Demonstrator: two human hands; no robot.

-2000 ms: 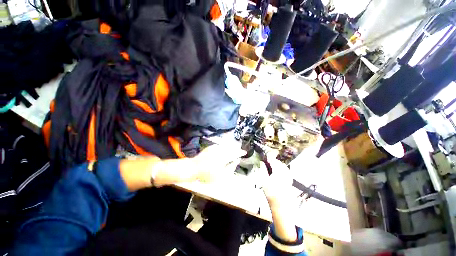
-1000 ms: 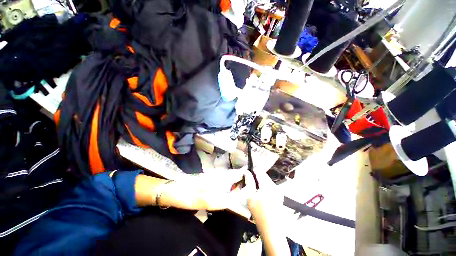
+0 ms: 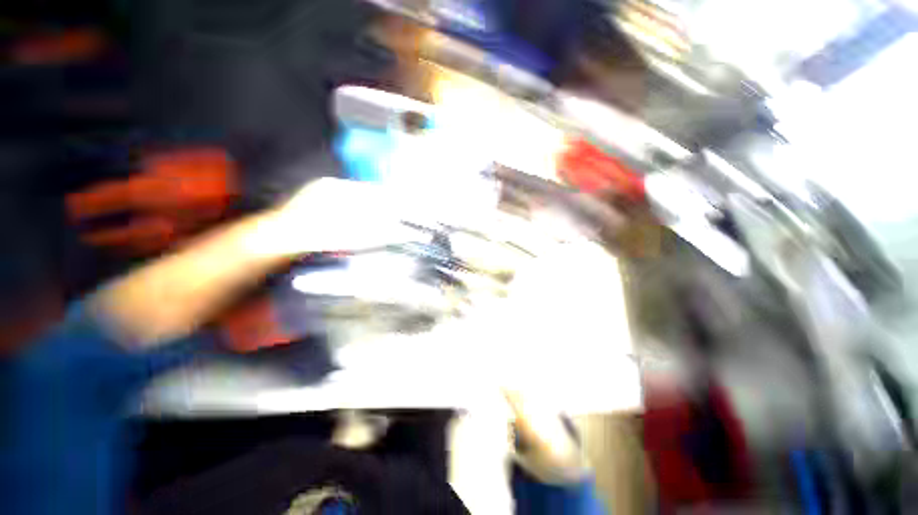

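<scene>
The frame is strongly blurred and overexposed. The sewing machine (image 3: 458, 267) shows as a smeared metal shape on the white table (image 3: 594, 357). My left hand (image 3: 327, 216) reaches to the machine's left side, beside the pale blue lamp head (image 3: 367, 151); its fingers and anything in them are washed out. My right forearm and hand (image 3: 493, 412) show low at the table's front edge, too bright to make out the fingers. Dark cloth with orange panels (image 3: 161, 196) lies left of the machine. The strip and the snips cannot be made out.
A red item (image 3: 601, 171) lies behind the machine at the right. A dark red shape (image 3: 695, 438) stands low to the right of the table. Blurred pale rods and machine parts fill the right side.
The view has swung and blurred. My left hand has moved from beside my right hand up to the machine's left side; my right hand is lower, near the front edge.
</scene>
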